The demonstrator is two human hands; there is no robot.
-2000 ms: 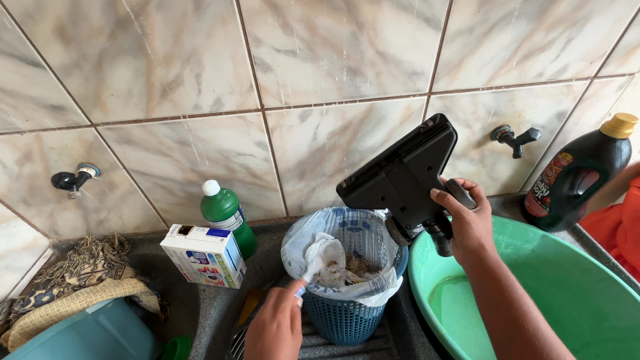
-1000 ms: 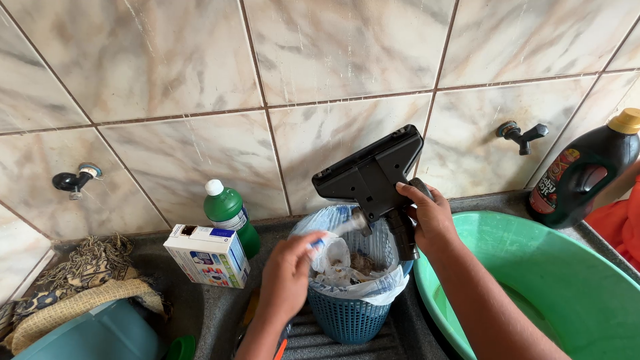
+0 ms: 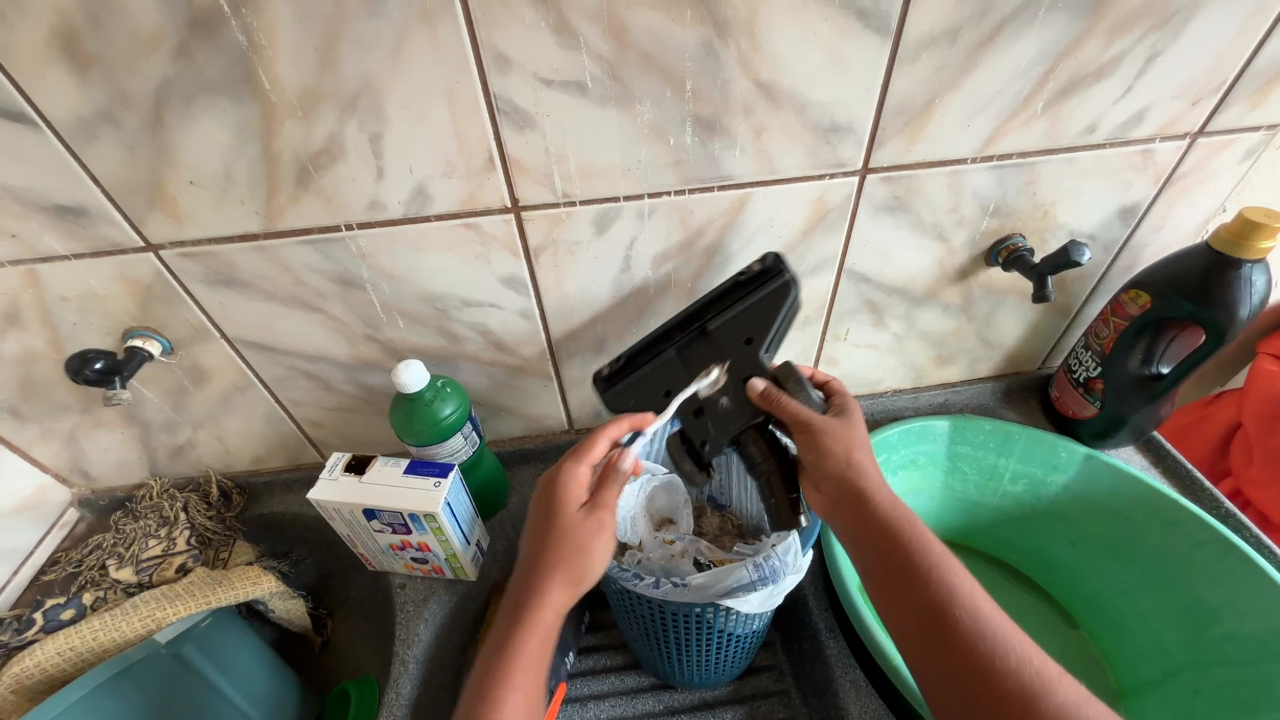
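Observation:
My right hand (image 3: 825, 430) grips a black plastic vacuum cleaner floor head (image 3: 700, 350) by its neck and holds it tilted above the waste basket. A white toothbrush (image 3: 678, 405) is pinched in my left hand (image 3: 585, 500), its bristles at the underside of the head. Grey fluff shows around the bristles. Below both hands stands a blue perforated plastic basket (image 3: 690, 635), lined with a white plastic bag (image 3: 765, 580) that holds grey dust and lint.
Left of the basket are a white box (image 3: 390, 530), a green bottle (image 3: 440, 420) and a woven mat (image 3: 150, 620). A green basin (image 3: 980, 470) and a dark softener bottle (image 3: 1140, 340) stand right. Two taps, one left (image 3: 118, 365), one right (image 3: 1038, 262), project from the tiled wall.
The toothbrush in my left hand has gone from over the basket up to the underside of the black head. My right hand has kept its hold on the head throughout, and the head's tilt has changed.

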